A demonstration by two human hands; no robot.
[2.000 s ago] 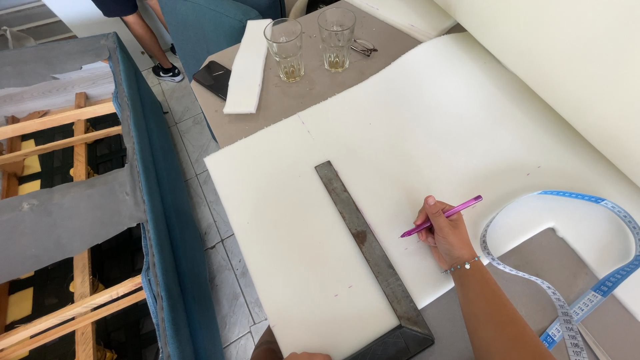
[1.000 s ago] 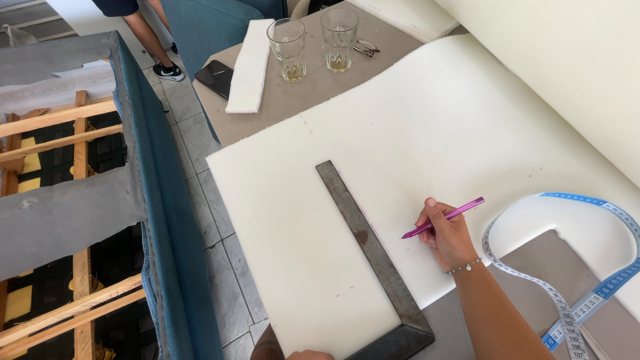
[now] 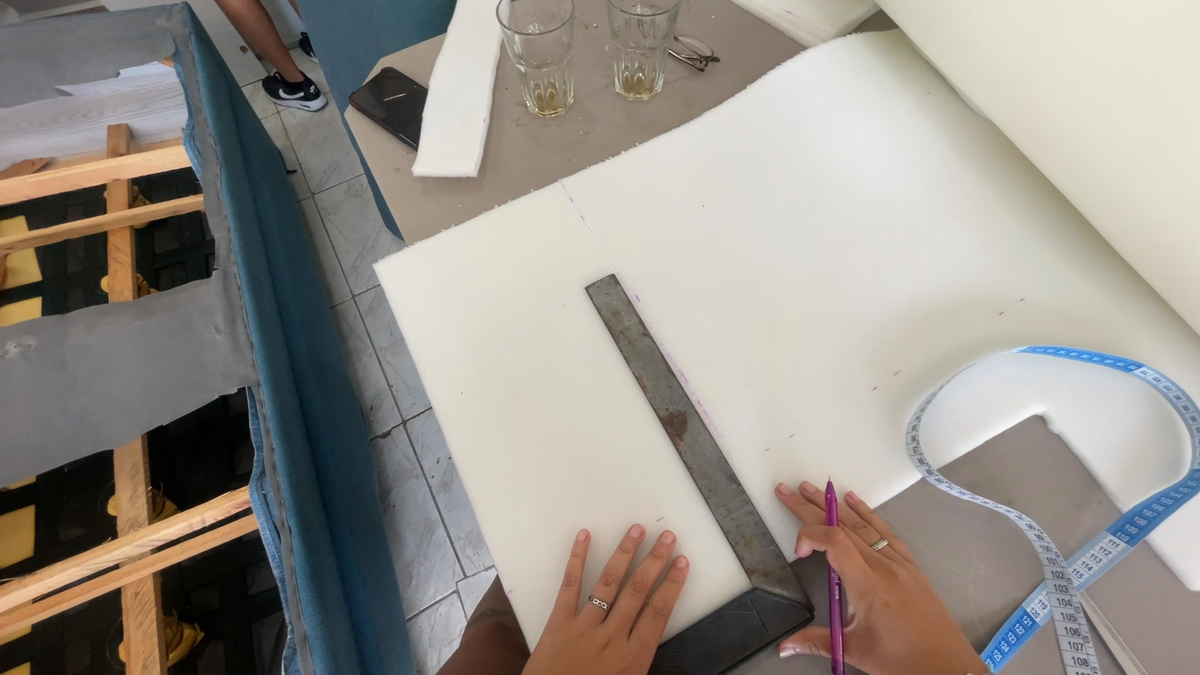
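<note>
A metal try square [image 3: 689, 422] lies on a white foam sheet [image 3: 525, 375], its dark stock at the sheet's near edge. Flat on the foam, left of the blade, rests my left hand [image 3: 619, 600], fingers spread, beside the stock. My right hand [image 3: 862, 581] holds a purple pen [image 3: 833, 591] between thumb and index finger, just right of the square's corner, with fingertips at the foam's edge. A faint purple line runs along the blade's right side. Short pen marks dot the foam. A blue and white tape measure [image 3: 1116, 544] curls at the right.
Two drinking glasses [image 3: 544, 66], eyeglasses [image 3: 694, 54], a phone [image 3: 389, 105] and a foam strip [image 3: 459, 103] are on the table's far part. An upholstered wooden frame [image 3: 309, 450] stands left, across a tiled floor gap. Rolled foam [image 3: 1078, 112] lies upper right. A person's leg [image 3: 262, 37] shows beyond.
My right hand has moved from the foam right of the blade down to the square's corner, the pen now pointing away from me. More of my left hand shows, spread on the foam.
</note>
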